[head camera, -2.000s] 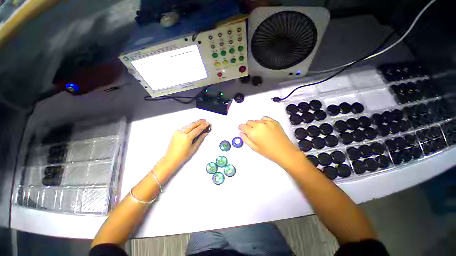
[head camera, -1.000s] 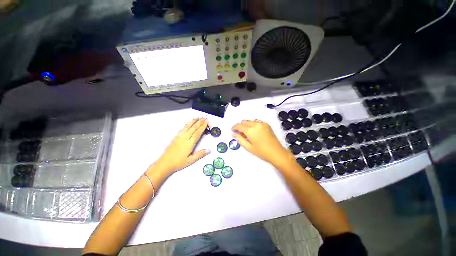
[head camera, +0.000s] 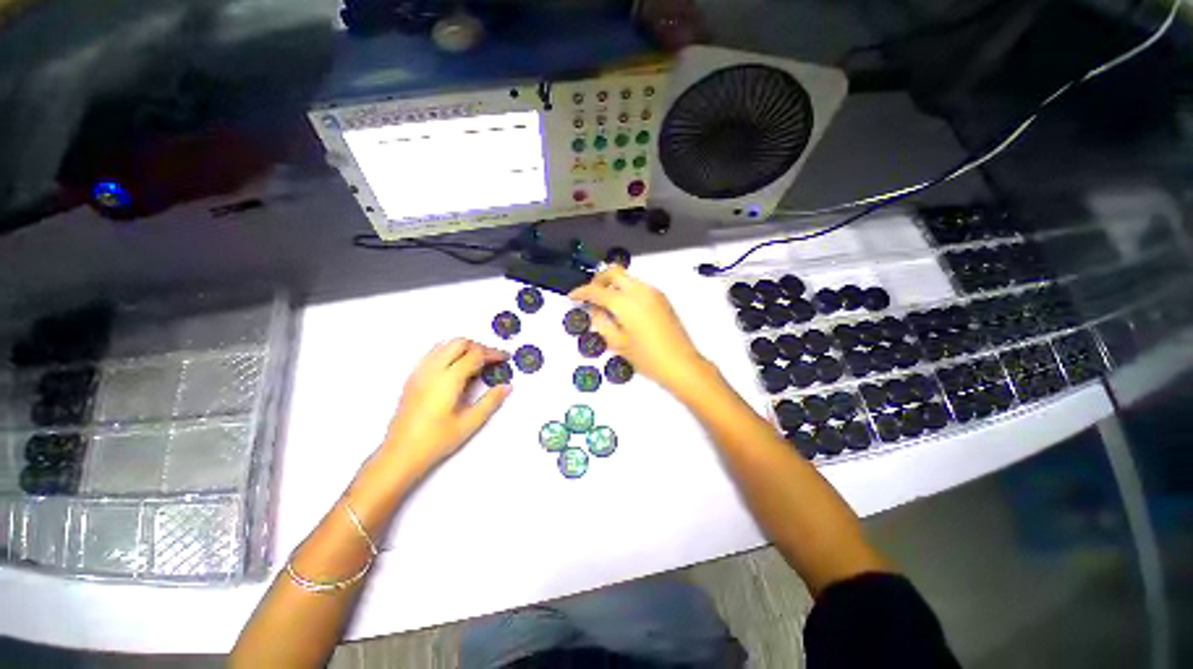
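Several dark speaker drivers (head camera: 527, 358) lie loose on the white surface between my hands. Below them, a cluster of green-faced drivers (head camera: 580, 418) lies flat. My left hand (head camera: 438, 399) is at the left of the dark drivers, its thumb and forefinger around one driver (head camera: 496, 374) at the surface. My right hand (head camera: 635, 320) reaches to the right end of the small black test fixture (head camera: 547, 273), above two dark drivers. Its fingertips overlap the fixture's edge, and whether they hold a driver cannot be told.
The tester (head camera: 445, 163) and monitor speaker (head camera: 735, 131) stand behind. A clear tray (head camera: 157, 464) with a few dark discs is at left. A fuller tray (head camera: 916, 277) is at right, with a black cable (head camera: 785, 246) behind it. Spare discs (head camera: 658, 221) sit near the speaker.
My right hand has moved up and left to the fixture. My left hand has moved down and left. More dark drivers now lie spread between the hands. The green-faced cluster is nearly unchanged.
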